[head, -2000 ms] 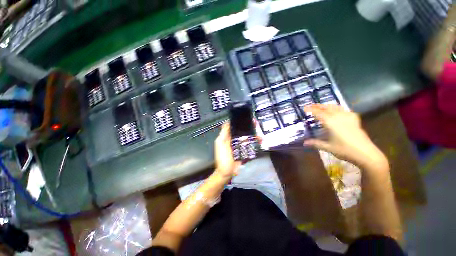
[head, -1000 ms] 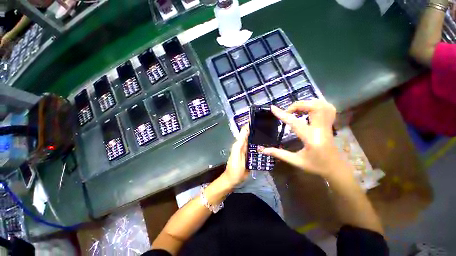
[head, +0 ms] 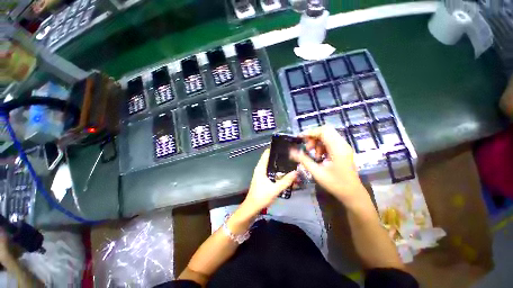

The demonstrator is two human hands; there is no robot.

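A keypad phone (head: 283, 158) is held screen up, a little tilted, in front of the trays. My left hand (head: 264, 183) grips it from the left and below, with the thumb across its lower part. My right hand (head: 329, 160) is at its right side, fingertips bent together over the edge of the screen; they are blurred, and I cannot tell whether they hold anything. The phone tray (head: 138, 154) holds two rows of phones, with its front left pocket empty. The lens tray (head: 385, 86) holds black-bordered display lenses; one lens (head: 400, 165) lies askew at its front right corner.
Tweezers (head: 249, 149) lie before the phone tray. A pump bottle (head: 313, 26) stands on a white wipe (head: 314, 52) behind the lens tray. A brown box (head: 97, 107) with a red light and a blue air line (head: 40, 194) are left. A white roll (head: 450, 22) is back right. Scrap boxes are below.
My right hand has shifted from over the phone's front to its right edge, with the fingertips drawn together. The phone has tilted in my left hand. The camera view has shifted.
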